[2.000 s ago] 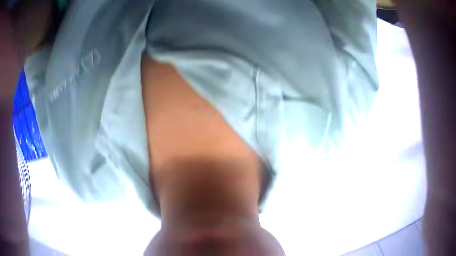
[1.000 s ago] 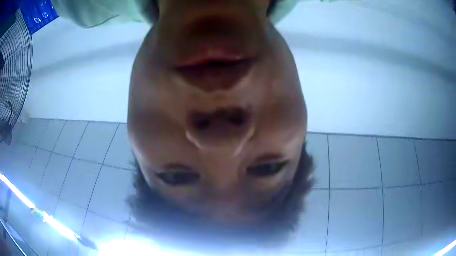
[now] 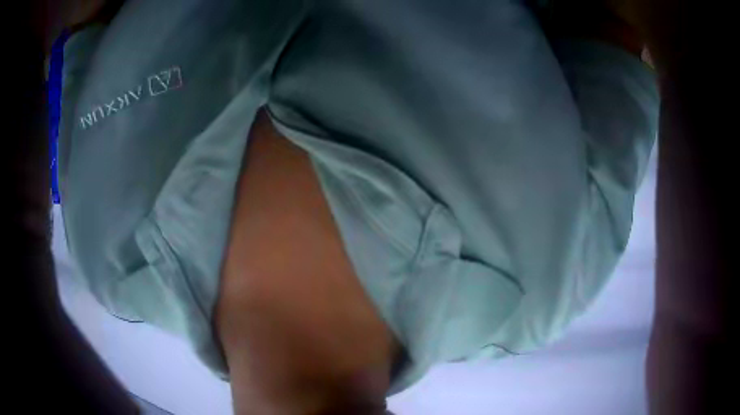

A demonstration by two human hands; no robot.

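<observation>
The view is upside down and fills with a person's grey-green collared shirt (image 3: 422, 121) with small white lettering on it. The open collar shows a bare neck (image 3: 284, 235), and the chin is blurred and cut off at the bottom edge. Dark, blurred shapes stand very close to the lens along the left side (image 3: 24, 267) and the right side (image 3: 694, 243). They look like arms, but no fingers can be made out. I see no hand clearly and no work item.
A pale white surface (image 3: 584, 357) shows behind the shoulders, at the lower left and lower right. A narrow blue strip (image 3: 55, 121) shows at the upper left edge.
One second ago an upside-down face, a fan and a tiled ceiling showed. Now the view is back on the shirt and neck, darker, with dark shapes at both sides again.
</observation>
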